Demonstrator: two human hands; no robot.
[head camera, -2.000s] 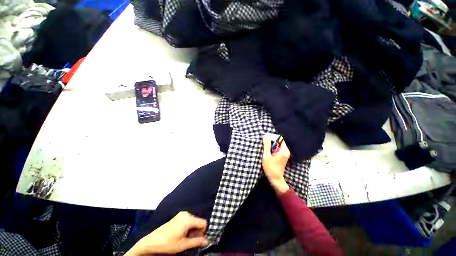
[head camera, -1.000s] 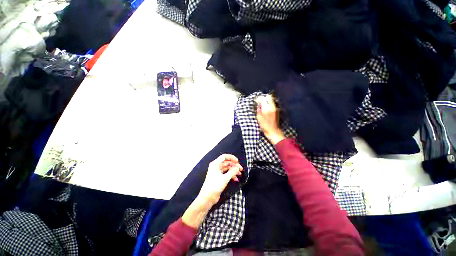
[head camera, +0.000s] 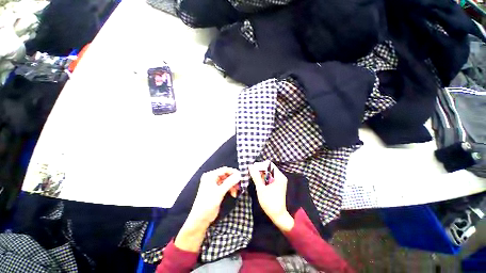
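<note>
A garment with navy cloth (head camera: 208, 162) and navy-and-white checked lining (head camera: 256, 114) lies over the table's front edge and my lap. My left hand (head camera: 216, 192) pinches the left side of a narrow checked strip with its fingertips. My right hand (head camera: 270, 189) is close beside it, with thumb and finger at the strip's right side. A small dark tool, possibly thread snips (head camera: 268, 173), is held in my right hand, its tip pointing up; the fingers hide most of it.
A smartphone (head camera: 161, 90) with a lit screen lies on the white table (head camera: 106, 133). A navy and checked garment pile (head camera: 335, 32) covers the far side. Thread scraps (head camera: 45, 178) lie at the left edge. Grey garments (head camera: 469, 120) are at the right, a blue bin (head camera: 423, 226) below.
My right hand has come down from the upper part of the lining towards me, and my left hand has closed on the strip beside it. The checked strip now stretches upwards from my fingers.
</note>
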